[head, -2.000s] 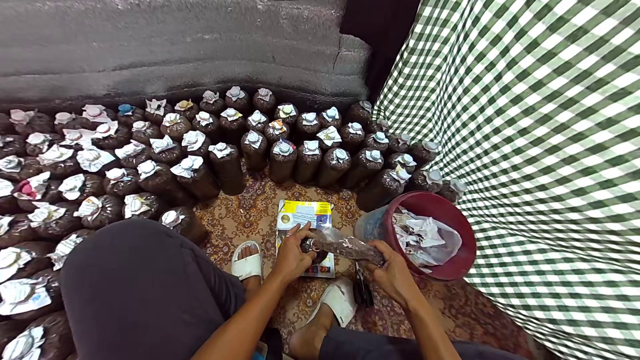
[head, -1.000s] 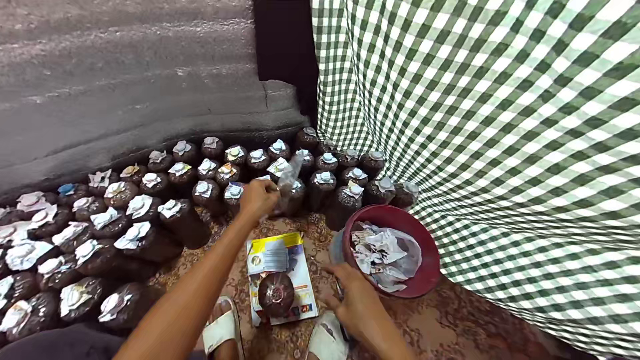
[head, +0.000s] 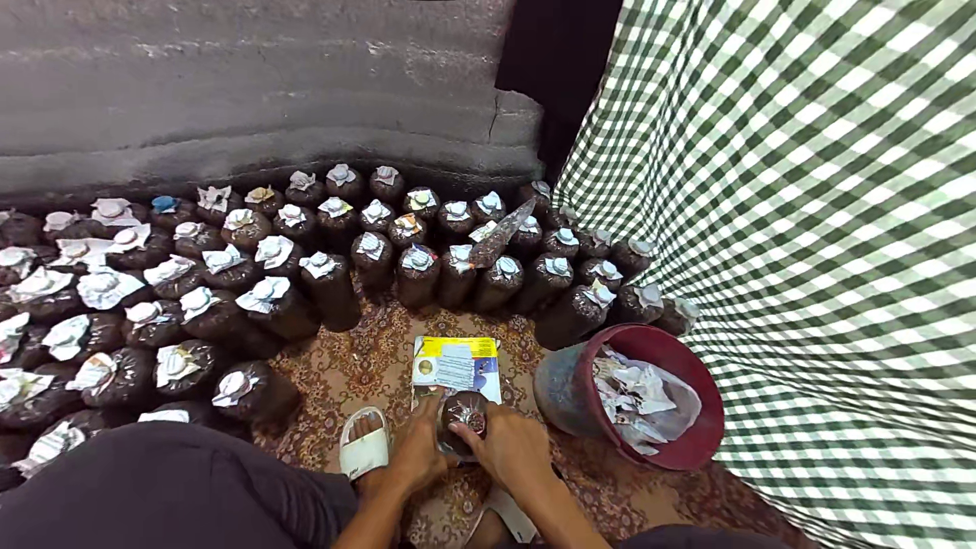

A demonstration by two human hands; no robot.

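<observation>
A plastic bag filled with dark material (head: 463, 419) stands between my feet, at the near end of a yellow and white printed box or booklet (head: 455, 366). My left hand (head: 421, 446) grips its left side. On the other side my right hand (head: 507, 441) holds it, with the thumb over its top. A mostly empty clear plastic bag with dark residue (head: 499, 235) lies across the tops of filled bags at the centre. A folded slip of paper (head: 456, 367) rests on the printed item.
Rows of dark filled bags with paper-covered necks (head: 332, 290) line the left and back. A red-rimmed bucket (head: 713, 404) holds scrap paper and plastic at right. A green checked cloth (head: 823, 229) hangs beside it. Patterned carpet (head: 374, 335) covers the floor.
My left hand has come back from the clear bag, which now lies on the filled bags. Both hands are now on the dark bag. A second before, neither held it.
</observation>
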